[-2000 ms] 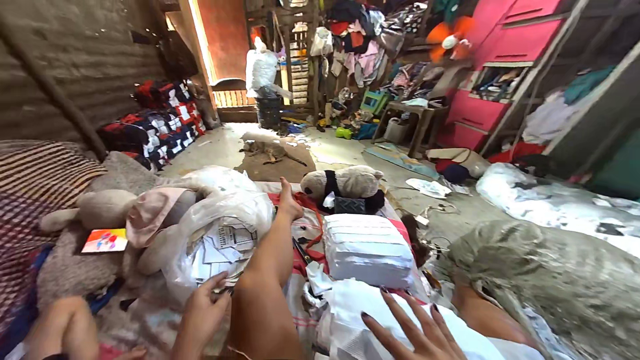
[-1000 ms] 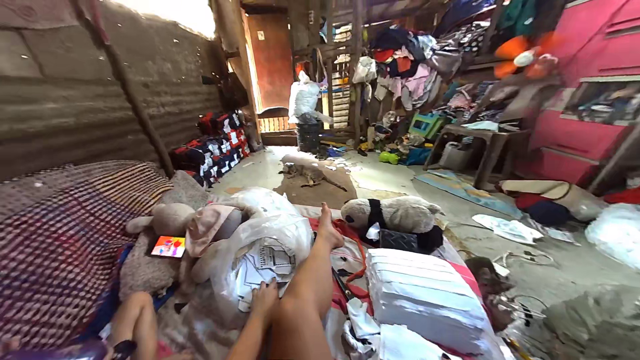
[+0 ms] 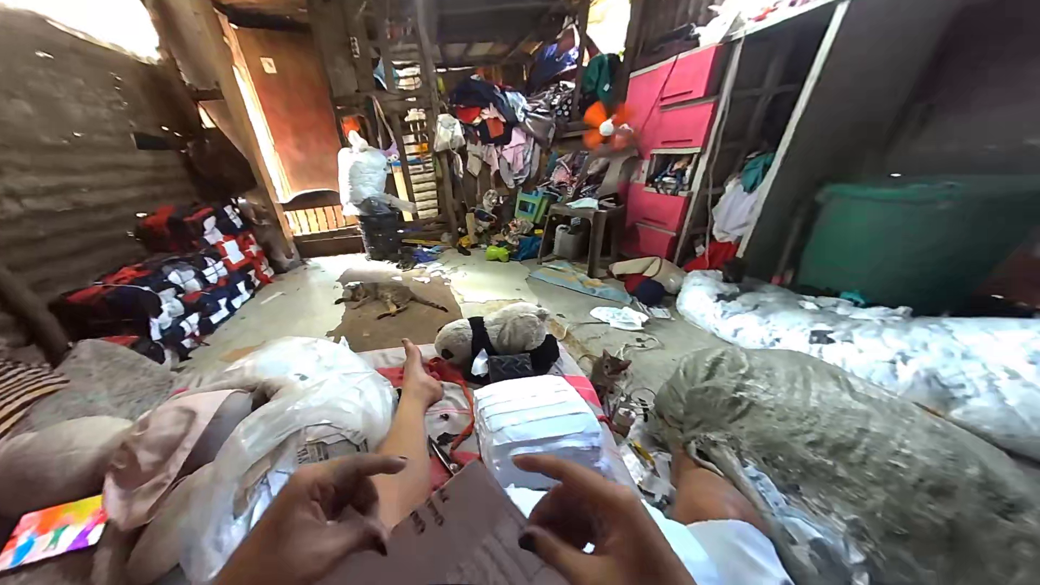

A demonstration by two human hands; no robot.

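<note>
A sheet of grey-brown paper (image 3: 455,528) with dark marks lies low in the middle, between my two hands. My left hand (image 3: 317,512) is at its left edge, index finger stretched out and thumb at the paper. Over its right side is my right hand (image 3: 593,512), index finger and thumb curved apart; whether either hand pinches the sheet is unclear. Beyond the right hand stands a stack of white paper bundles (image 3: 536,418). At left, a clear plastic bag (image 3: 325,390) holds printed papers. Scissors or a similar dark tool (image 3: 443,457) lie between my leg and the stack.
A plush toy (image 3: 496,333) with a black strap lies behind the stack. One cat (image 3: 390,296) lies on the floor; another (image 3: 609,372) sits right of the stack. A large grey-green sack (image 3: 796,422) fills the right side. A bright printed card (image 3: 53,532) is at lower left.
The grey-brown sheet is now in view between both hands. My left hand was at the plastic bag one second ago; now it is at the sheet. My right hand has come back into view.
</note>
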